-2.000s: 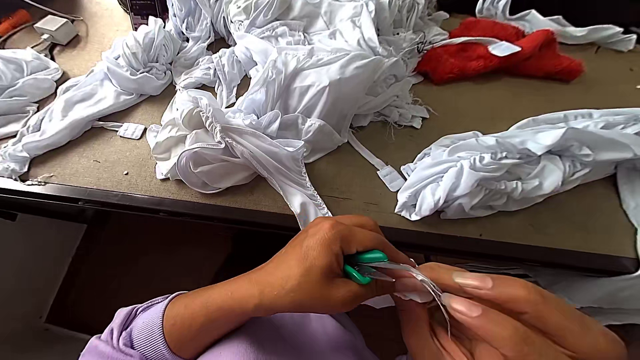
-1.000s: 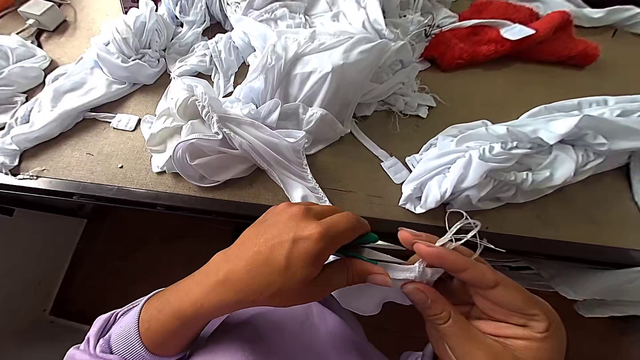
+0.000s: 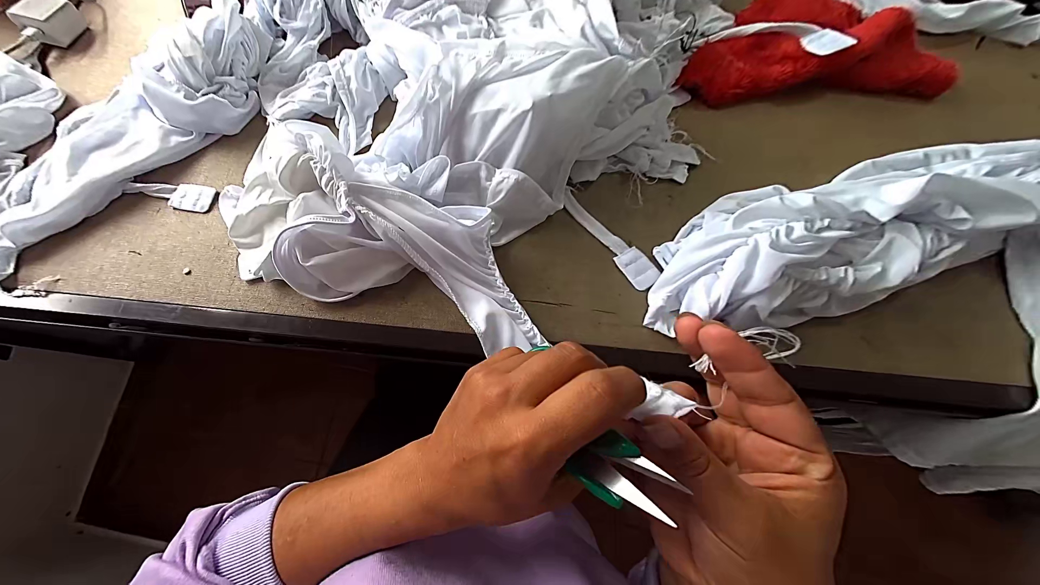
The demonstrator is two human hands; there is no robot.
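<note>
My left hand (image 3: 528, 439) is closed around small green-handled scissors (image 3: 626, 479), whose blades point down and right, slightly apart. Beneath its fingers runs the narrow end of a white gathered garment (image 3: 455, 268), which stretches back over the table edge. My right hand (image 3: 756, 455) pinches the tip of this white fabric between thumb and a finger. Loose white threads (image 3: 772, 343) stick out by its raised fingertips, and a thin thread loops from the fabric tip. The scissor blades lie beside the right thumb; part of the handles is hidden under the left hand.
White garments lie heaped on the table (image 3: 601, 284), with a gathered white bundle (image 3: 812, 244) at the right. Red fluffy cloth (image 3: 821, 57) lies at the back right. A white adapter (image 3: 53, 20) is at the far left. White cloth (image 3: 951, 447) hangs below the edge.
The scissor blades now point down and right, clear of the fabric tip. The right hand's fingers have risen, and the threads that stood above the fabric are now at its fingertips.
</note>
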